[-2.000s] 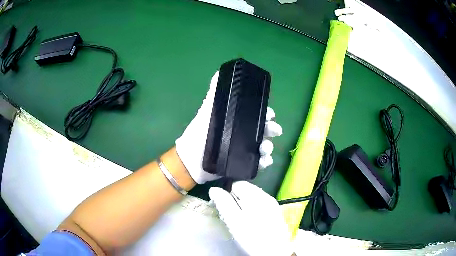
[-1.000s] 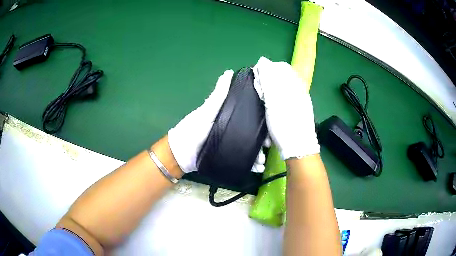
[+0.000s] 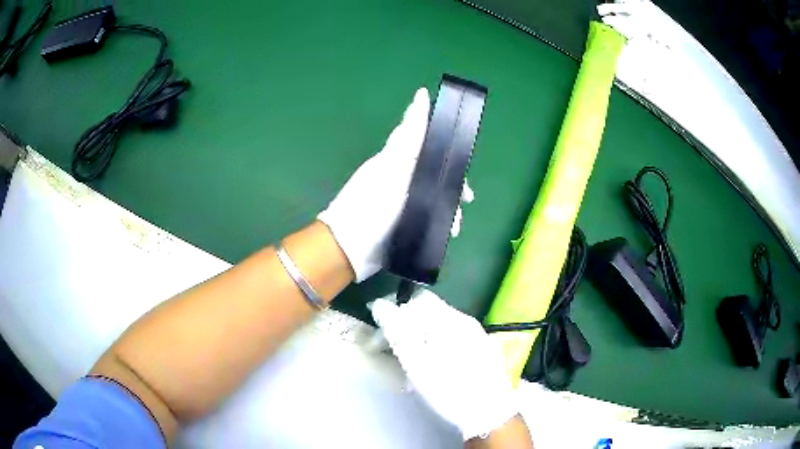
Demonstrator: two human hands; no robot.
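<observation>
A black power adapter is held upright, its narrow side face turned toward me, above the green belt. My left hand, in a white glove, is closed around it from the left and behind, with fingertips showing at its right edge. My right hand, also gloved, is just below the adapter's lower end and pinches the cord where it leaves the adapter. The cord shows again right of my right hand, crossing the lime-yellow divider bar to a coiled bundle with a plug.
On the green belt, an adapter with a bundled cord lies at far left. Another adapter and smaller black pieces lie right of the bar. The worn white bench edge runs in front.
My right hand has moved from the adapter's upper right side down to the cord at its lower end. The adapter is turned to show a narrow side. The view has shifted slightly.
</observation>
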